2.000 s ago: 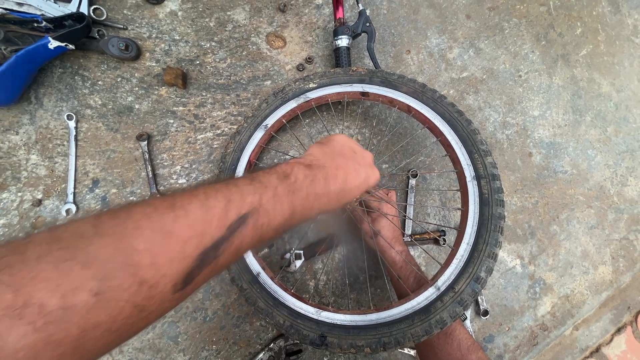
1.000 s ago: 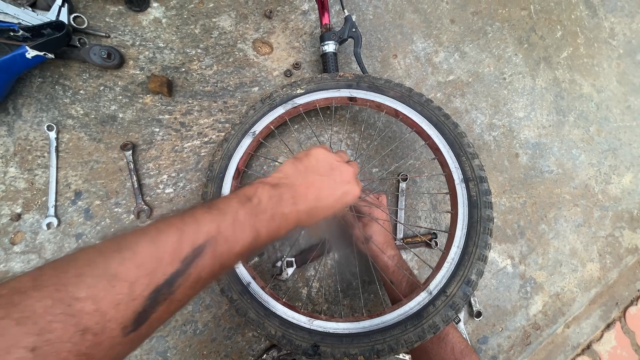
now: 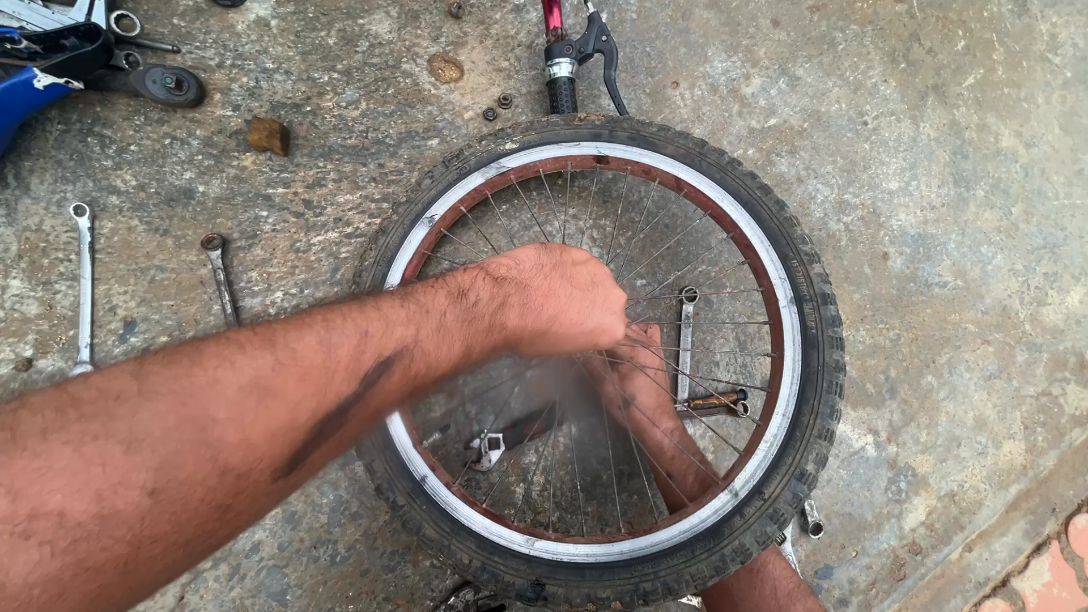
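A bicycle wheel (image 3: 790, 306) with a knobbly black tyre, a silver-and-rusty rim and thin spokes lies over the concrete. My left hand (image 3: 565, 297) is curled into a fist above its middle, the forearm crossing the rim from the lower left. The hub and whatever those fingers hold are hidden beneath the fist. From the lower right, my right arm passes under the tyre, and my right hand (image 3: 633, 374) is below the spokes near the hub. Its fingers are partly covered, so its grip is unclear. A blurred patch lies between the two hands.
Through the spokes show an adjustable wrench (image 3: 489, 450), a combination wrench (image 3: 685, 348) and a brown-handled tool (image 3: 714, 403). Two wrenches (image 3: 85, 289) (image 3: 223, 280) lie left. A handlebar grip with brake lever (image 3: 608, 64) touches the tyre's top. Upper left are a blue-and-black saddle (image 3: 34, 93), more tools and a brown lump (image 3: 269, 136).
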